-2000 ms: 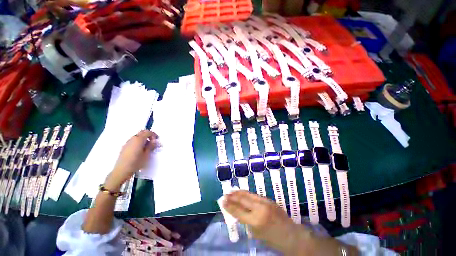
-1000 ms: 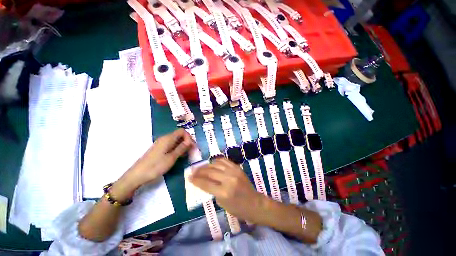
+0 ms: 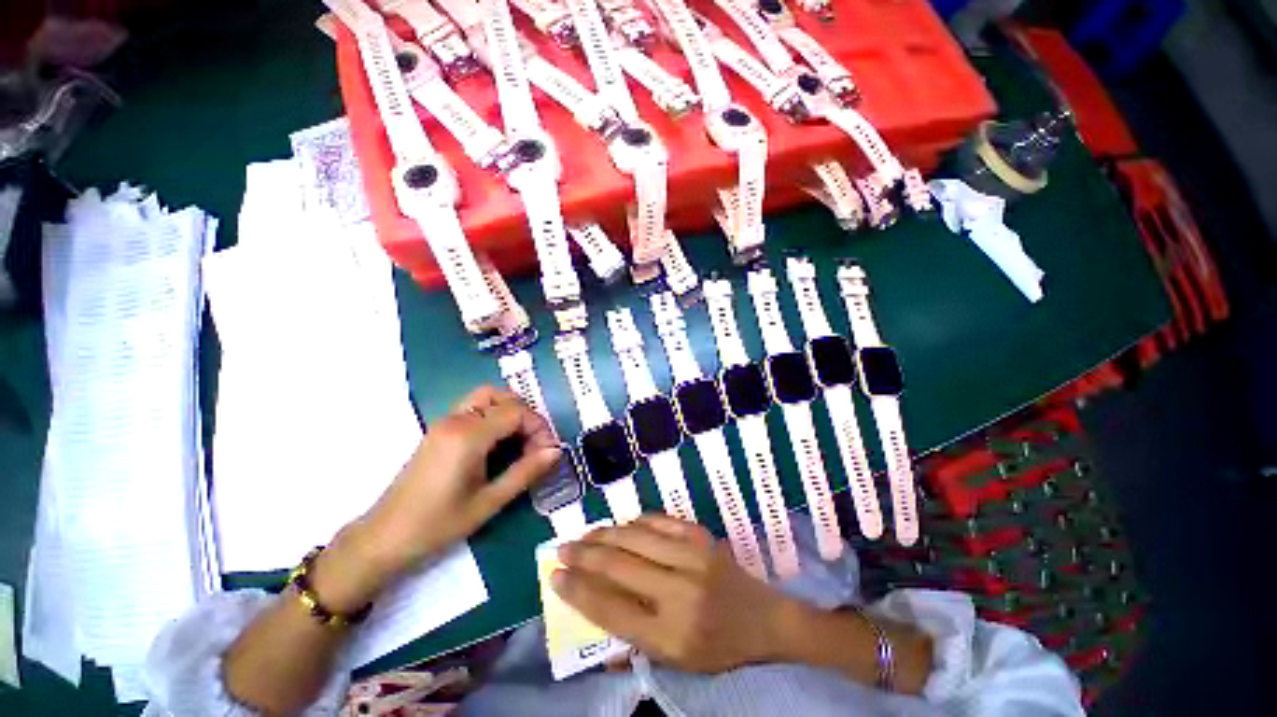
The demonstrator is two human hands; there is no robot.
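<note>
Several smartwatches with black square faces and pale pink straps [image 3: 700, 408] lie upright in a row. The leftmost watch [image 3: 557, 481] has a grey-blue, lined face. My left hand [image 3: 469, 474] is at that watch, its thumb and fingertips at the face's upper left edge; whether they pinch a thin film there is hard to tell. My right hand [image 3: 665, 588] holds a white to cream card [image 3: 571, 637] just below the same watch, covering part of its lower strap.
Pink watches with round dark spots [image 3: 637, 140] are heaped on a red tray [image 3: 896, 112] behind the row. Printed paper sheets [image 3: 119, 420] lie at left. A white scrap [image 3: 1001, 252] and a small bottle with a yellowish ring [image 3: 1015, 161] are at right. Red-edged trays are lower right.
Since one second ago, my left fingers have come down onto the leftmost watch. My right hand and card have moved down, uncovering its grey-blue face. The view has shifted slightly.
</note>
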